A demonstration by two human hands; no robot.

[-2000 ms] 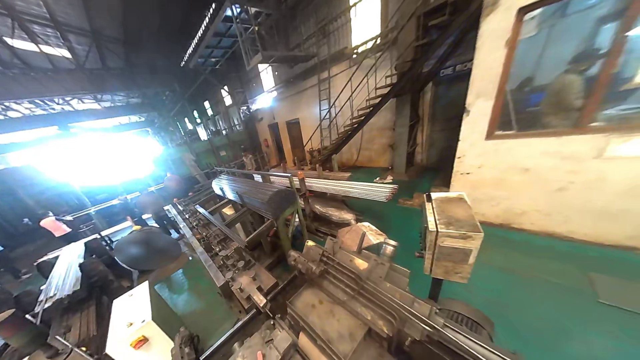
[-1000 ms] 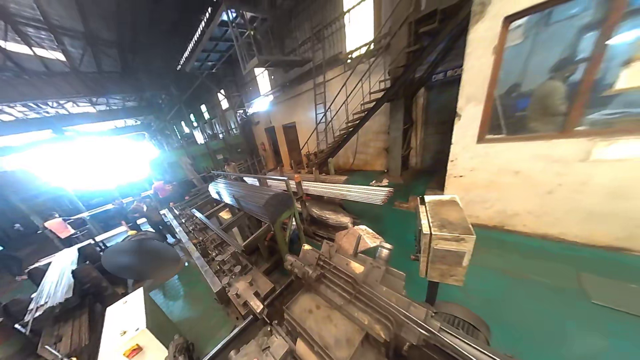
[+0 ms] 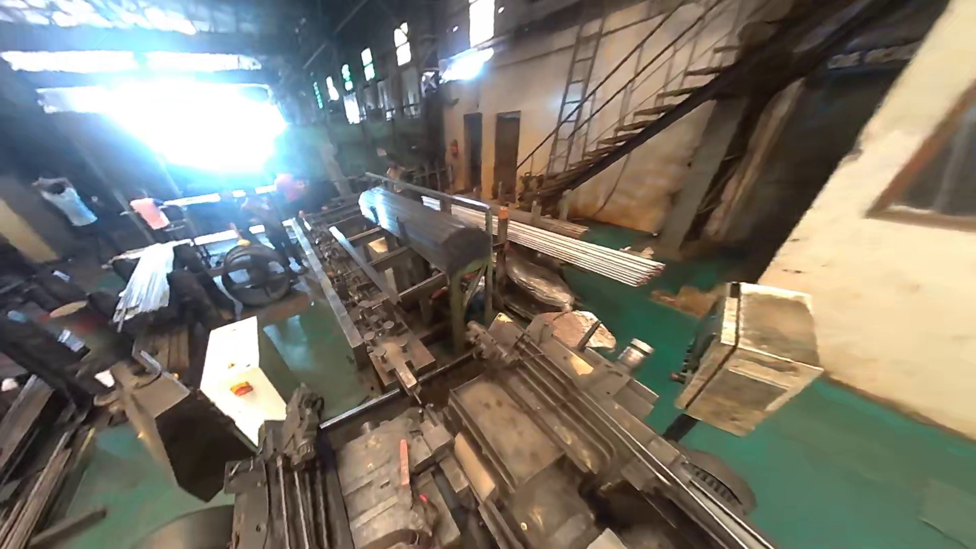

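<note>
Neither of my hands shows in the head view. Below me stands a large grimy metal machine (image 3: pixel 511 435) with rails, clamps and a red-handled lever (image 3: pixel 404 461). Long metal bars (image 3: pixel 648 450) run along its right side. Beyond it, a bundle of dark metal tubes (image 3: pixel 427 225) lies on a green steel rack (image 3: pixel 457 305). To the right of that bundle, several bright metal tubes (image 3: pixel 579 248) stick out toward the right.
A worn metal control box (image 3: pixel 751 358) stands on a post at right. At left are a white cabinet (image 3: pixel 244 377) with a red and yellow switch, a dark round reel (image 3: pixel 258 274) and bright strips (image 3: pixel 149 278). People (image 3: pixel 69 202) stand farther back. A staircase (image 3: pixel 633 122) climbs the wall.
The view has swung to the right side of the machine hall's far end, with the office window mostly out of frame. Nothing on the machine has plainly changed.
</note>
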